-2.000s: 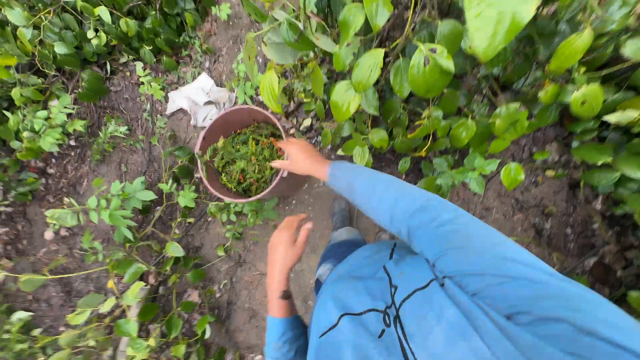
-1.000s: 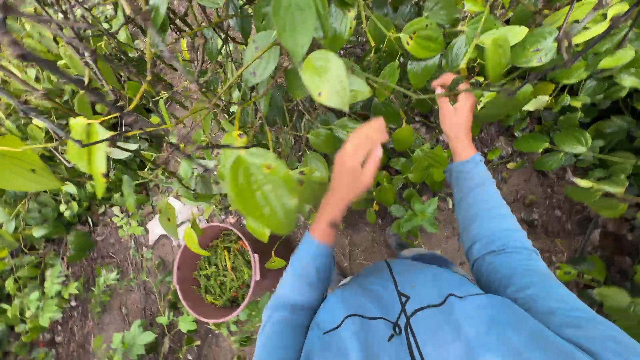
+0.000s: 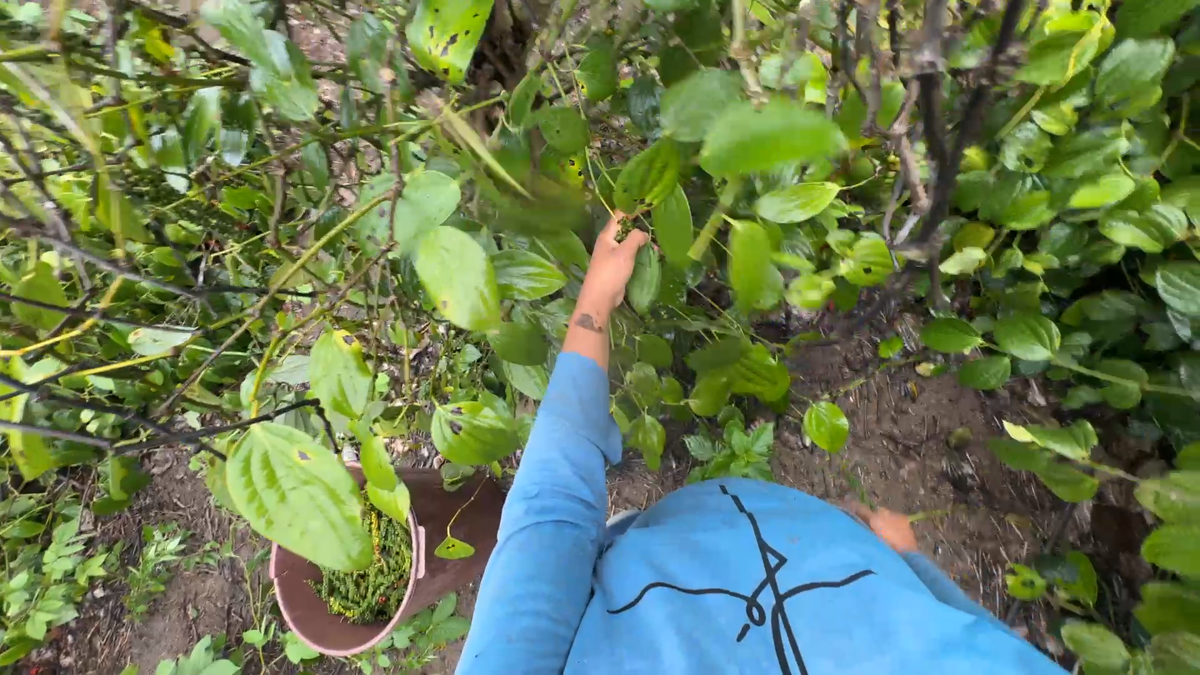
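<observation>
My left hand (image 3: 614,258) reaches up into the vine leaves, its fingers closed around a small green berry cluster (image 3: 626,228) beneath a leaf. My right hand (image 3: 889,527) hangs low beside the blue shirt, partly hidden and blurred, so its grip cannot be made out. At the lower left, a reddish-brown plastic bucket (image 3: 418,553) holds many green berry spikes (image 3: 370,577) with some red berries. A large spotted leaf (image 3: 298,492) covers part of the bucket's opening.
Leafy vines surround me. Dark bare branches (image 3: 937,131) rise at the upper right, and thin dark stems (image 3: 178,438) cross the left side above the bucket. Brown soil with litter (image 3: 891,422) shows between the plants at the right.
My left hand has moved from beside the bucket up into the foliage. My right hand, up at a stem one second ago, is now down by my side. The view has shifted.
</observation>
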